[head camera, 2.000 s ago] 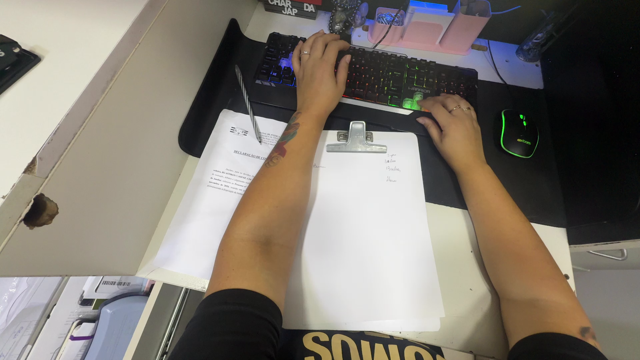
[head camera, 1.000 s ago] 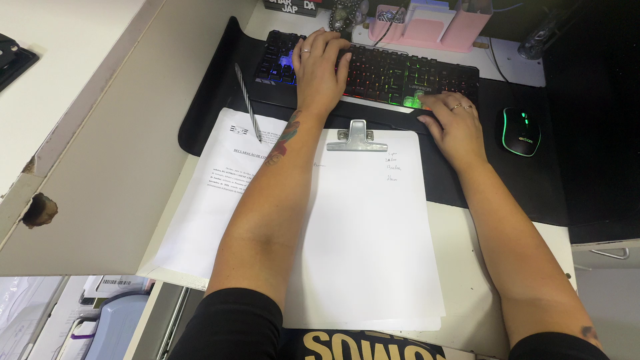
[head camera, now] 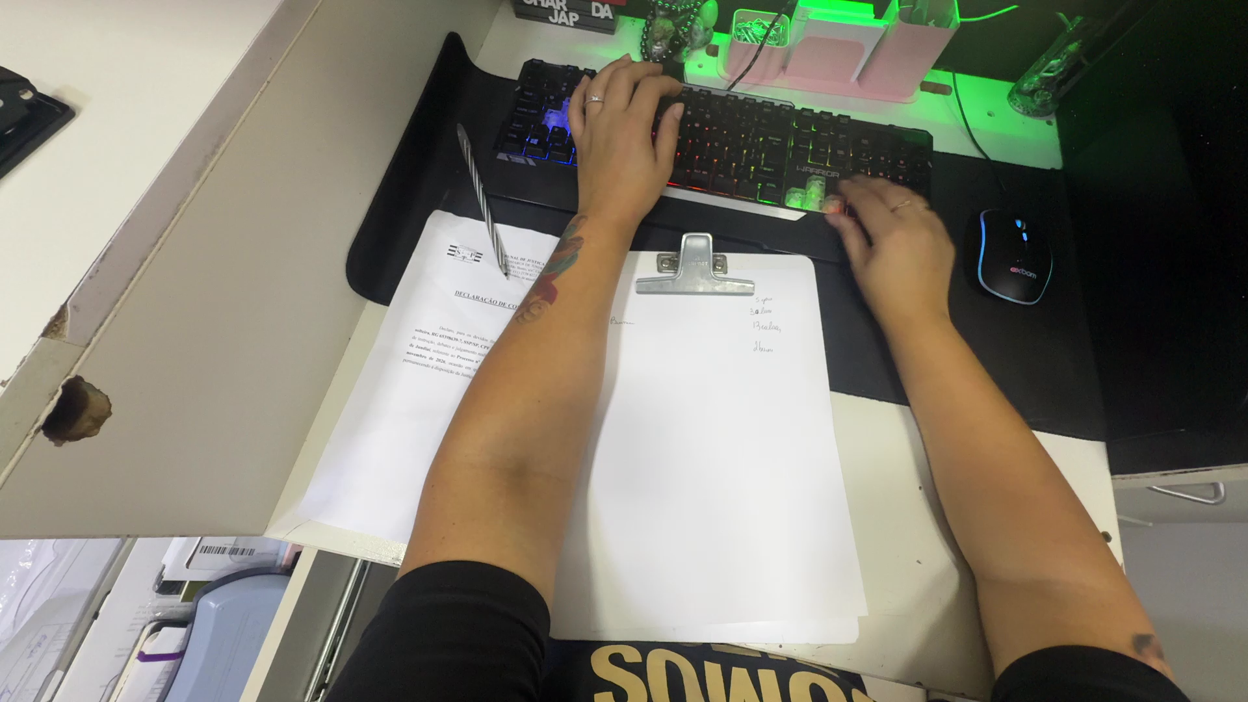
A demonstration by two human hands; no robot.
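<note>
My left hand point(head camera: 626, 136) rests with spread fingers on the left part of a backlit black keyboard point(head camera: 736, 146), a ring on one finger. At the keyboard's lower right, my right hand point(head camera: 892, 229) touches the keys, its fingertips slightly blurred. Neither hand holds anything. Below the keyboard lies a clipboard with a metal clip point(head camera: 695, 268) on white paper point(head camera: 717, 439) bearing handwriting. A printed sheet point(head camera: 390, 390) lies to the left, partly under my left forearm, with a dark striped pen or pencil point(head camera: 482, 200) across its top edge. A black mouse point(head camera: 1015, 255) sits right of my right hand.
A black desk mat point(head camera: 1033, 370) lies under the keyboard and mouse. Behind stand a pink desk organizer point(head camera: 838, 58), a small container of clips point(head camera: 759, 41) and a clear glass point(head camera: 1048, 83). A white panel point(head camera: 244, 244) rises at left; a drawer with items sits below it.
The mouse's light has turned from green to blue, and green light now shows around the pink organizer. My right fingers have shifted slightly at the keys; my left hand stays on the keyboard.
</note>
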